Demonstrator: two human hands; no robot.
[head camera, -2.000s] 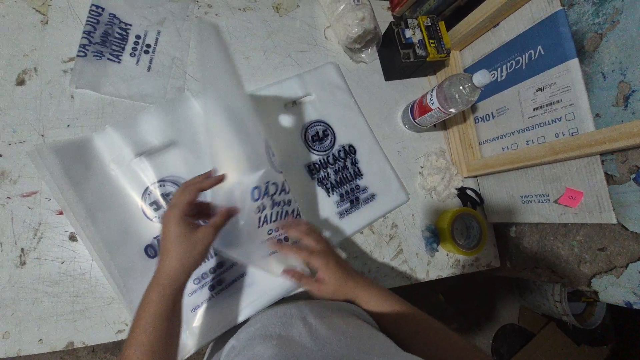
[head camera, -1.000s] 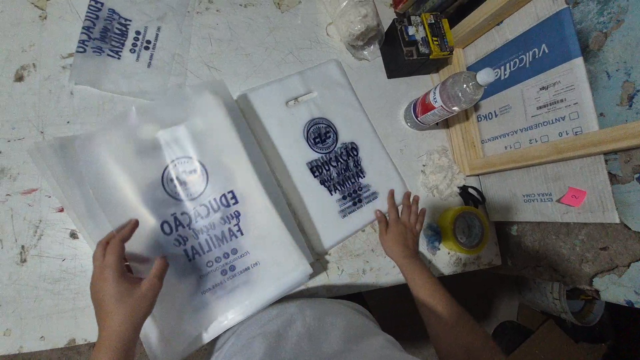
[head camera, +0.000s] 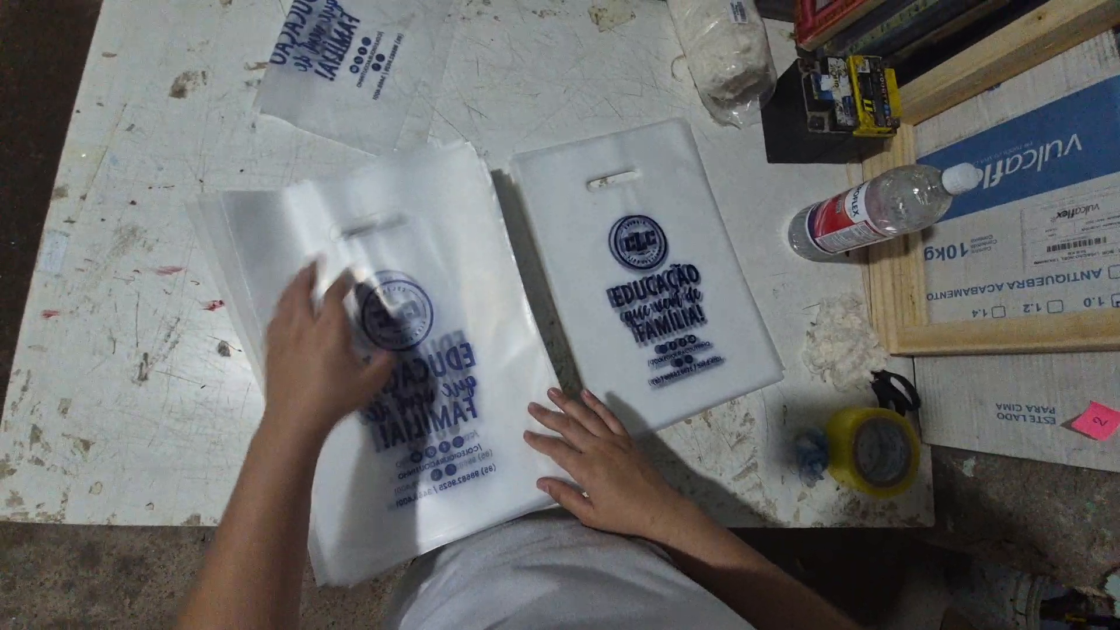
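Observation:
A loose pile of translucent printed plastic bags (head camera: 455, 254) lies in front of me on the left, its edges fanned out. Over the upper bags is my left hand (head camera: 324, 350), fingers spread and somewhat blurred; whether it touches them I cannot tell. My right hand (head camera: 595, 455) rests with spread fingers at the pile's lower right edge, holding nothing. To the right lies a neater stack of white plastic bags (head camera: 560, 245) with a punched handle slot and dark blue print. Another printed plastic sheet (head camera: 402, 96) lies at the top left.
On the right of the worn white table (head camera: 131, 350) are a plastic bottle (head camera: 840, 219), a battery (head camera: 805, 114), a yellow tape roll (head camera: 831, 455), black scissors handles (head camera: 901, 394), a wad of white fibre (head camera: 844, 341) and a wooden frame (head camera: 1006, 337) over cardboard. A bag of white material (head camera: 726, 61) lies above.
The bag held between my hands two seconds ago is no longer raised. Since one second ago, my left hand has moved up over the left pile, and my right hand from the right stack to that pile's edge.

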